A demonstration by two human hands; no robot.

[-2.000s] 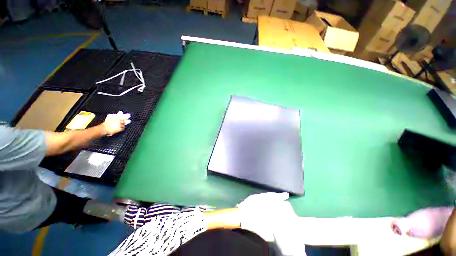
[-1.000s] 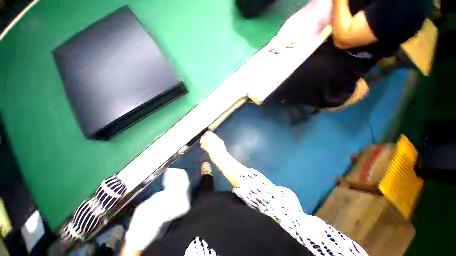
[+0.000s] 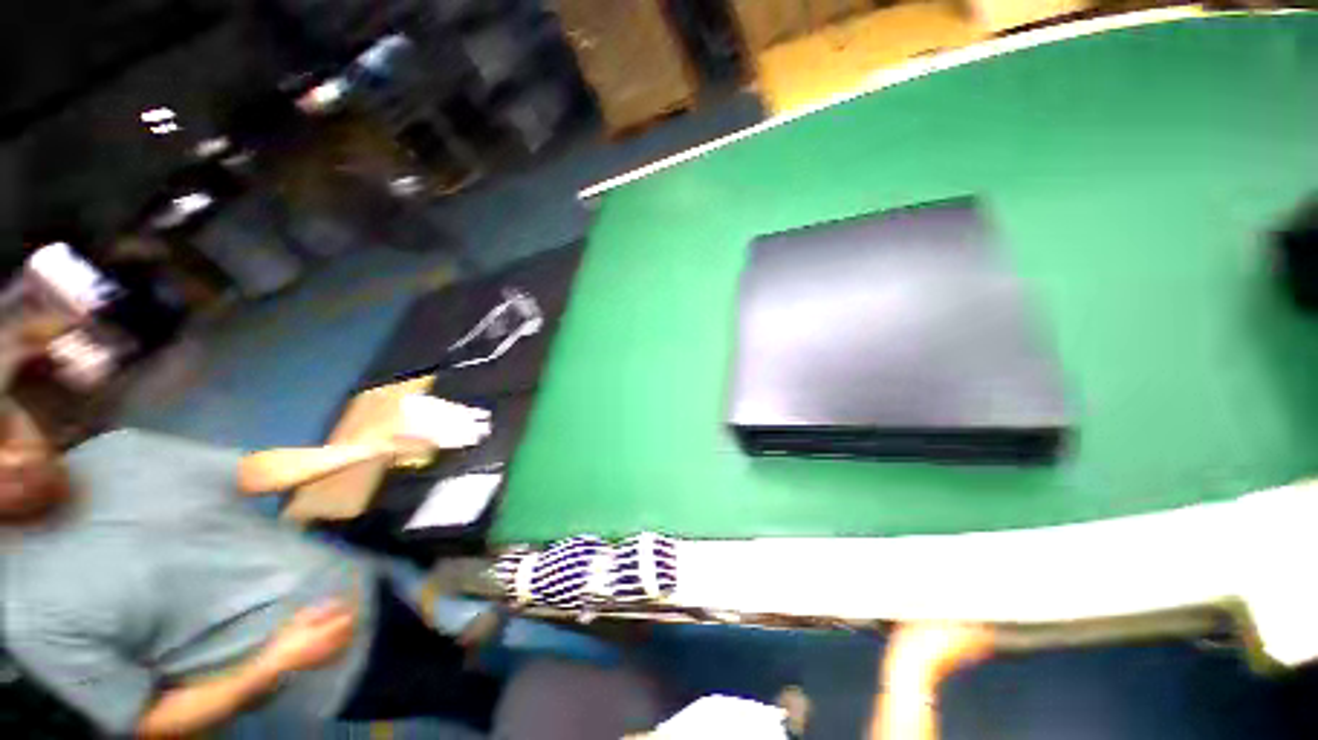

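A black flat box-shaped housing [image 3: 889,333] lies on the green belt [image 3: 665,347], smooth face up, its dark side towards me. My left hand [image 3: 723,719], in a white glove, is low at the bottom edge, cut off and blurred, away from the housing; its fingers cannot be made out. My right hand [image 3: 932,651] is at the underside of the white ledge [image 3: 940,575], below the housing and not touching it. It is blurred, and whether it grips the ledge edge cannot be told.
A striped cloth-like item [image 3: 586,571] lies on the ledge's left end. A person in a grey shirt [image 3: 203,557] stands left, a white-gloved hand over the black mat [image 3: 419,340]. The mat holds a white cord [image 3: 502,330], brown sheet [image 3: 336,484] and pale rectangle [image 3: 454,500]. Cartons [image 3: 622,65] stand behind.
The view has swung left, bringing the person in grey and the mat into view. The neighbouring worker at the right is out of view. Both my hands now show lower in the picture.
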